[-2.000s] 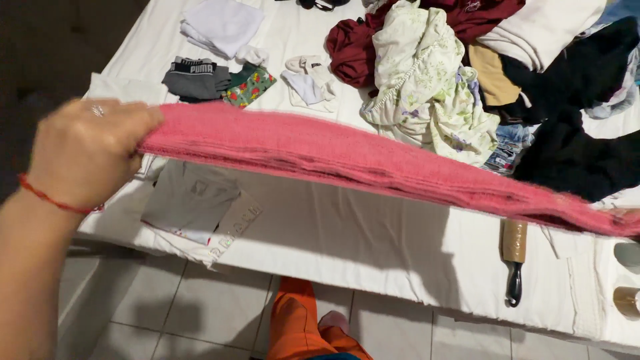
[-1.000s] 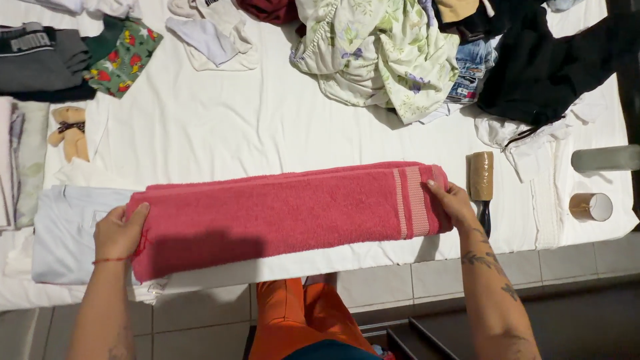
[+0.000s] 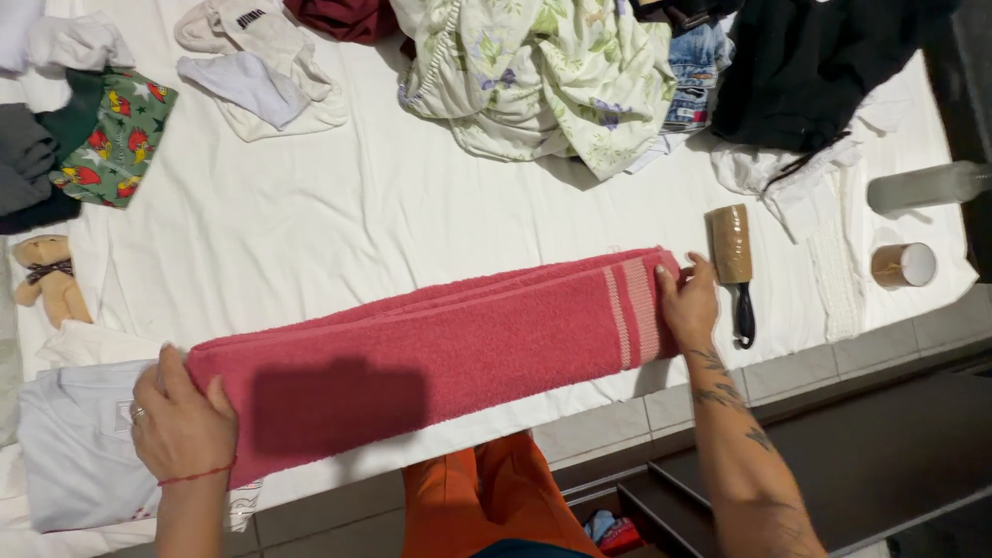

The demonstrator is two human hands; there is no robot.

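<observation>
A pink terry towel (image 3: 465, 349), folded into a long strip with pale stripes near its right end, lies along the near edge of a surface covered by a white sheet (image 3: 325, 209). My left hand (image 3: 186, 418), with a ring and a red string bracelet, grips the towel's left end. At the right end my right hand (image 3: 690, 298) holds the towel, thumb on top. Folded light-grey clothing (image 3: 85, 449) lies beside my left hand, partly under it. Just right of my right hand is a lint roller (image 3: 731, 248) with a black handle.
Crumpled floral fabric (image 3: 542, 77), black clothing (image 3: 806, 70) and denim (image 3: 692, 77) are piled along the far side. Socks (image 3: 263, 77), patterned green fabric (image 3: 116, 139) and a small teddy bear (image 3: 54, 279) lie left. A bottle (image 3: 926, 188) and jar (image 3: 903, 265) lie right. An open drawer (image 3: 666, 511) sits below.
Two seconds ago my left hand held the towel stretched out in the air; now it lies on the sheet with both hands at its ends. The view has moved closer.
</observation>
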